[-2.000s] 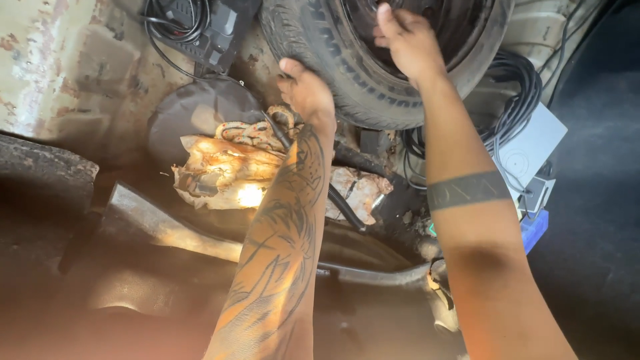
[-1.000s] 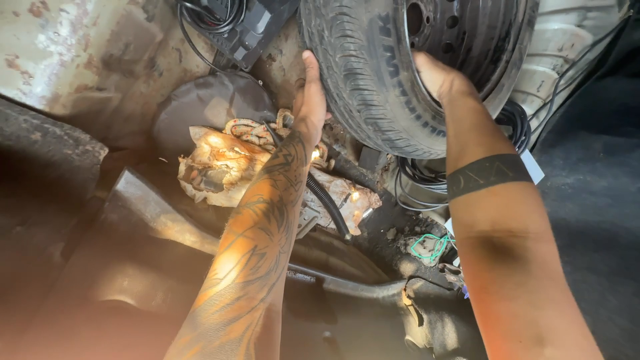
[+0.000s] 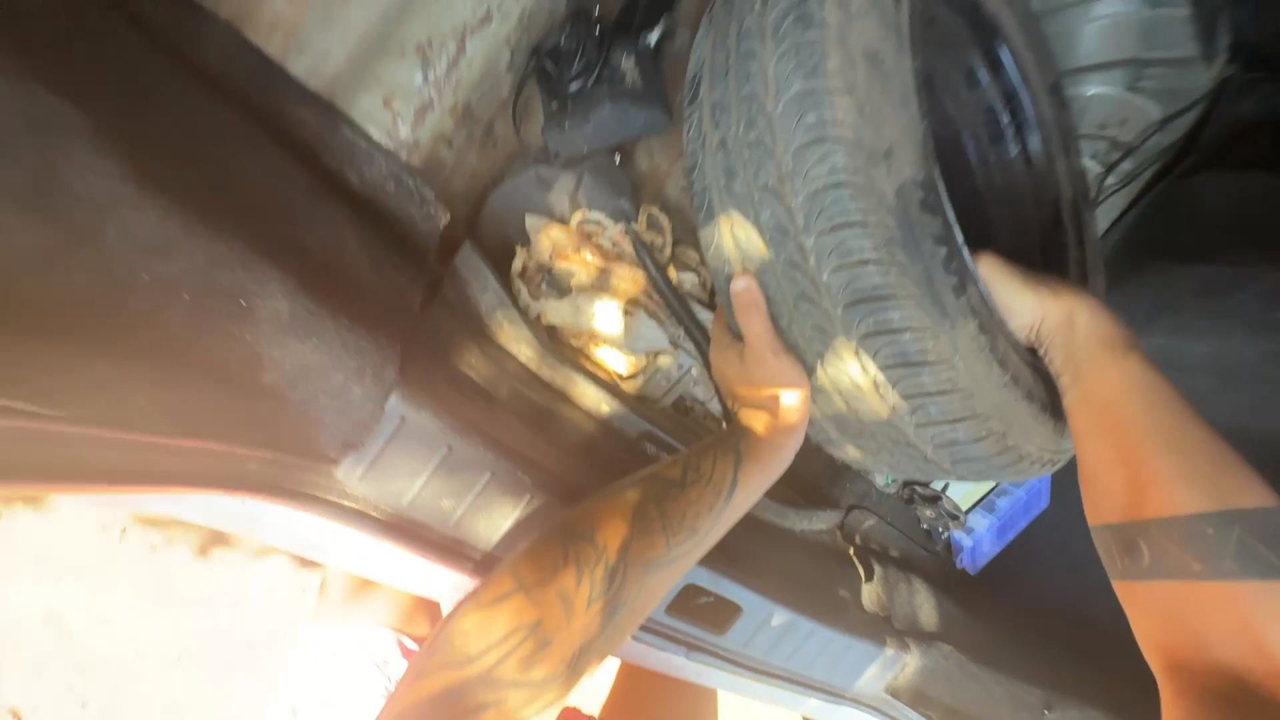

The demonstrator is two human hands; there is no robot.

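A car wheel with a worn, dusty tire [image 3: 850, 230] stands tilted in the upper middle, its tread toward me. My left hand [image 3: 755, 365] presses against the tread at its lower left, thumb up. At the wheel's right side my right hand [image 3: 1040, 310] grips the rim edge; its fingers are partly hidden inside the dark steel rim [image 3: 1000, 130]. Just left of the tire lies a crumpled, dirty plastic bag [image 3: 590, 290], with a black hose [image 3: 670, 295] across it.
A black device with cables [image 3: 600, 90] lies behind the bag. Under the tire sits a blue plastic case [image 3: 1003, 522]. The car's sill [image 3: 770, 620] runs along the lower edge, with a worn trim panel [image 3: 430, 470] at left. Dark lining [image 3: 1190, 330] is at right.
The wheel has come nearer and turned so that more tread shows. Both hands have moved with it. The view has swung toward the sill.
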